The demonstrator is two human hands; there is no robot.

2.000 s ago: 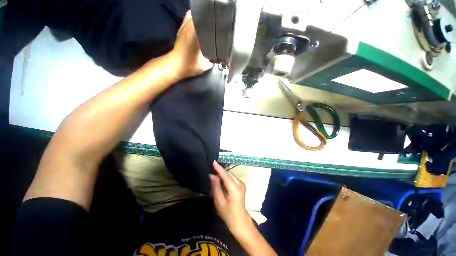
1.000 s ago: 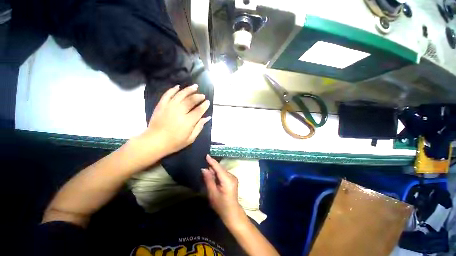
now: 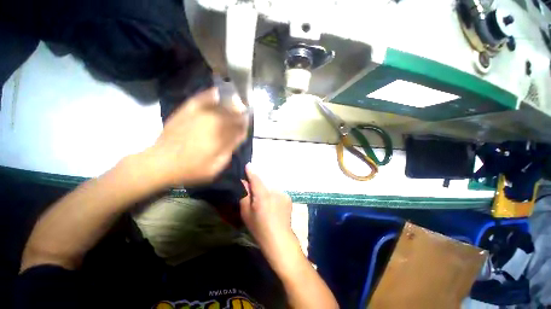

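Note:
The black garment (image 3: 181,72) lies under the lit end of the sewing machine (image 3: 241,48) and runs over the table's front edge. My left hand (image 3: 202,136) is blurred and lies over the narrow part of the garment, just in front of the machine's end; its fingers are bent and I cannot tell if they grip. My right hand (image 3: 263,205) pinches the garment's right edge at the table's front edge. The needle area is hidden by glare and my left hand.
Scissors (image 3: 356,151) lie right of the machine's end on the white table (image 3: 296,163). A black flat pad (image 3: 439,158) and a yellow-orange tray (image 3: 512,204) are farther right. A brown board (image 3: 429,268) lies over blue crates (image 3: 368,226).
My left hand went from beside the machine's end onto the garment, then moved slightly up and curled its fingers. My right hand rose slightly. The garment's lower part has drawn up towards the table edge.

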